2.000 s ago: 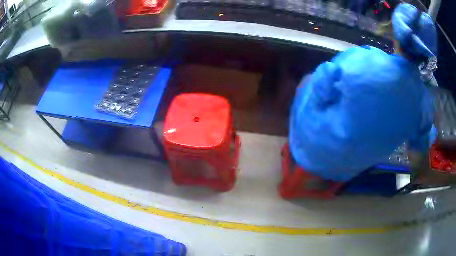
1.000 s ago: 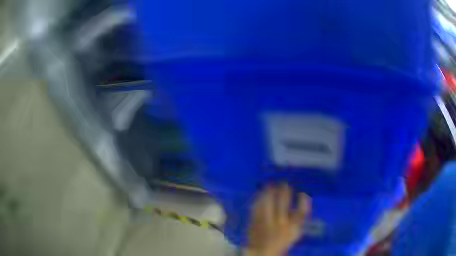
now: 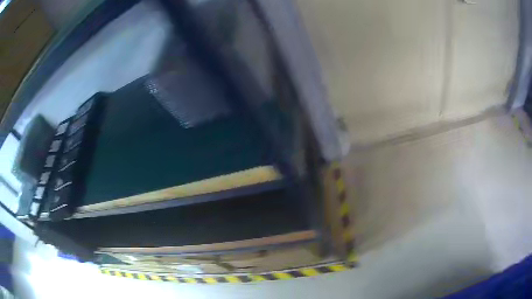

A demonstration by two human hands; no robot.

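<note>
Neither of my hands is in the picture. The nearest large thing in front of me is a workbench with a dark green top (image 3: 175,152) and a pale front edge. Black latticed parts (image 3: 70,157) lie in rows at its left end. A greyish translucent sheet or bag (image 3: 189,96) lies on the green top toward the back. The view is blurred, so its kind is unclear. A deep-blue thing (image 3: 496,283), cut off by the picture's edge, shows at the lower right; I cannot tell what it is.
A dark slanting post (image 3: 227,82) crosses in front of the bench. A lower shelf edge (image 3: 204,242) runs beneath the top. Black-yellow tape (image 3: 233,279) marks the floor around the bench. A pale wall or panel (image 3: 402,70) stands at the right, behind the pale floor (image 3: 431,198).
The view has swung from the tall blue crates with a white label to the green bench. The hand seen near the crates is out of the picture.
</note>
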